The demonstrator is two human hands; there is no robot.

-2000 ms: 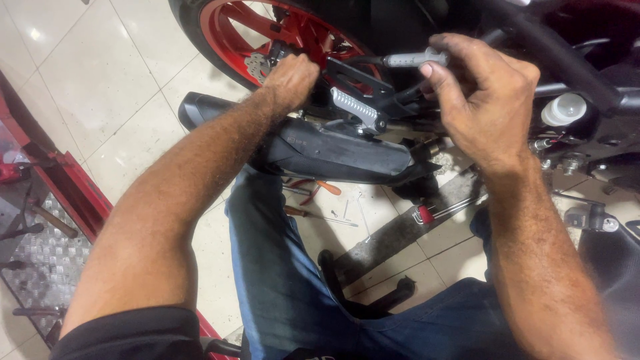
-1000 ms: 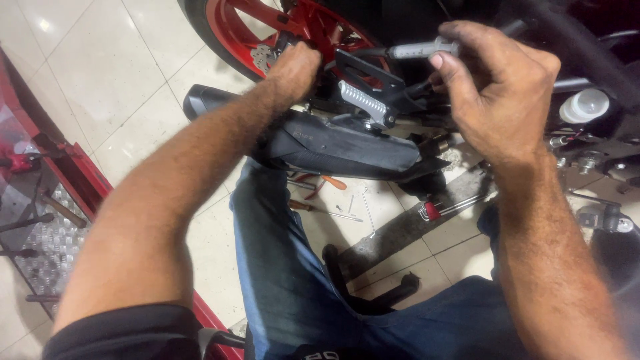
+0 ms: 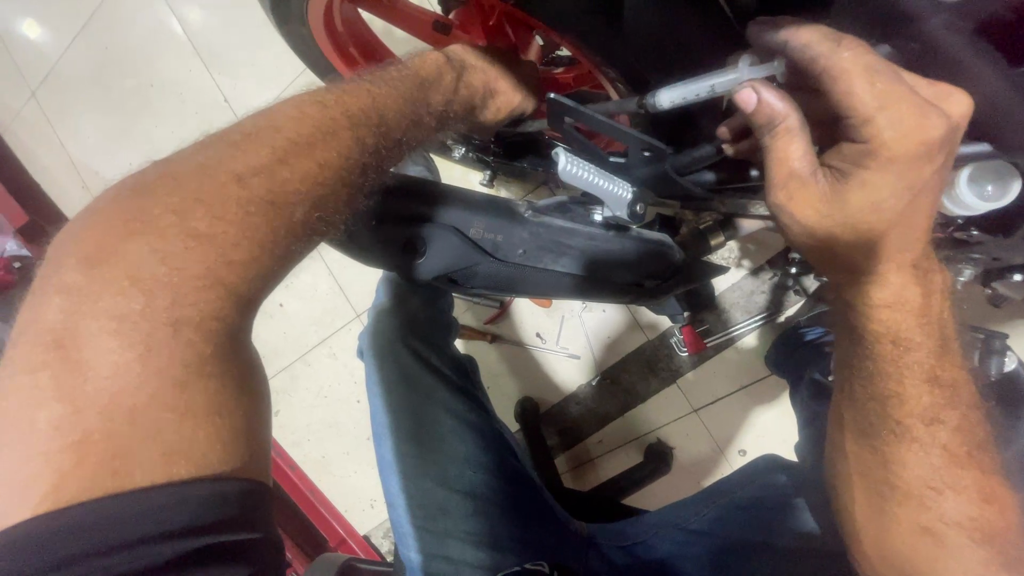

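My right hand [image 3: 856, 136] grips a clear plastic syringe [image 3: 708, 86] by its plunger end, thumb below it and fingers around it. From the syringe's tip a dark tube or rod runs left behind a black slotted bracket [image 3: 604, 128]. My left hand [image 3: 488, 88] reaches in beside the red wheel [image 3: 344, 40] of a motorcycle; its fingertips are hidden, so what they touch cannot be seen. Below both hands lie a ribbed silver footpeg [image 3: 596, 180] and the black exhaust muffler [image 3: 544, 252].
A hex key set in a red holder [image 3: 692, 339] rests on a dark strip on the tiled floor. Nearby lie a screwdriver [image 3: 520, 344] and small metal parts. A white-capped container [image 3: 980, 188] sits at right. A red metal frame [image 3: 320, 512] crosses the lower left.
My left hand has turned and sits lower against the wheel, its forearm more to the right. My right hand still holds the syringe near the bracket.
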